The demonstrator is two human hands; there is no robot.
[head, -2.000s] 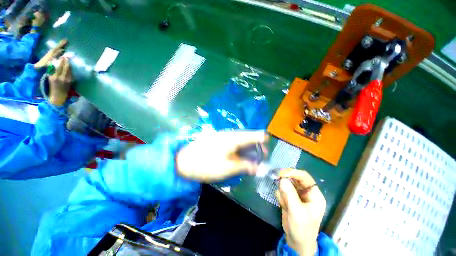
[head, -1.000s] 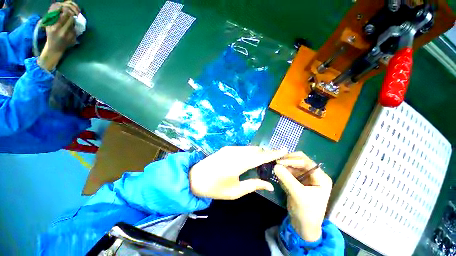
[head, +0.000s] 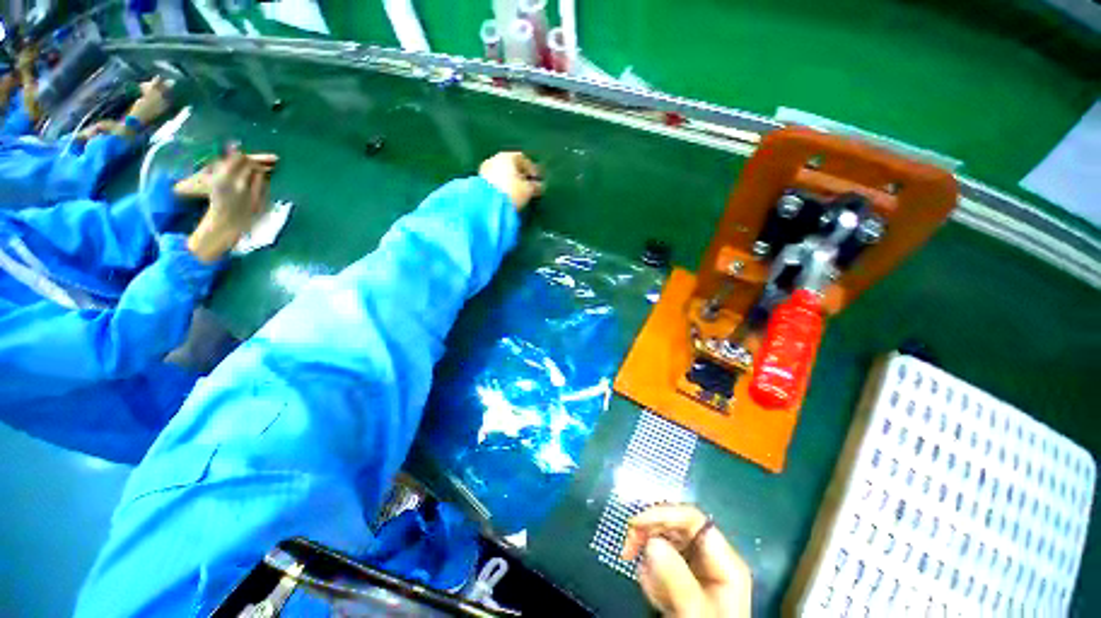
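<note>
My left arm reaches far forward across the bench, and my left hand point(head: 512, 179) is small at its far side. A tiny dark spot shows at its fingertips; whether it holds anything cannot be told. My right hand point(head: 688, 561) is low at the front edge, fingers closed on dark, thin tweezers point(head: 705, 528), mostly hidden. Under and beyond its fingertips lies a dotted adhesive sheet point(head: 658, 453). The toggle-clamp fixture point(head: 652, 362) stands beyond it, with its red handle point(head: 787, 350) hanging beside the dark nest point(head: 710, 379).
A shiny plastic bag with blue film point(head: 531, 374) lies left of the fixture. A white foam tray point(head: 966, 495) with rows of small dark pieces is at right. Small dark parts point(head: 656, 254) lie on the green bench. Other workers' blue sleeves point(head: 109, 278) and hands are at left.
My left hand has moved away from my right hand, forward and left across the bench. The black part between my hands no longer shows there. The view has tilted up, showing the bench's far edge.
</note>
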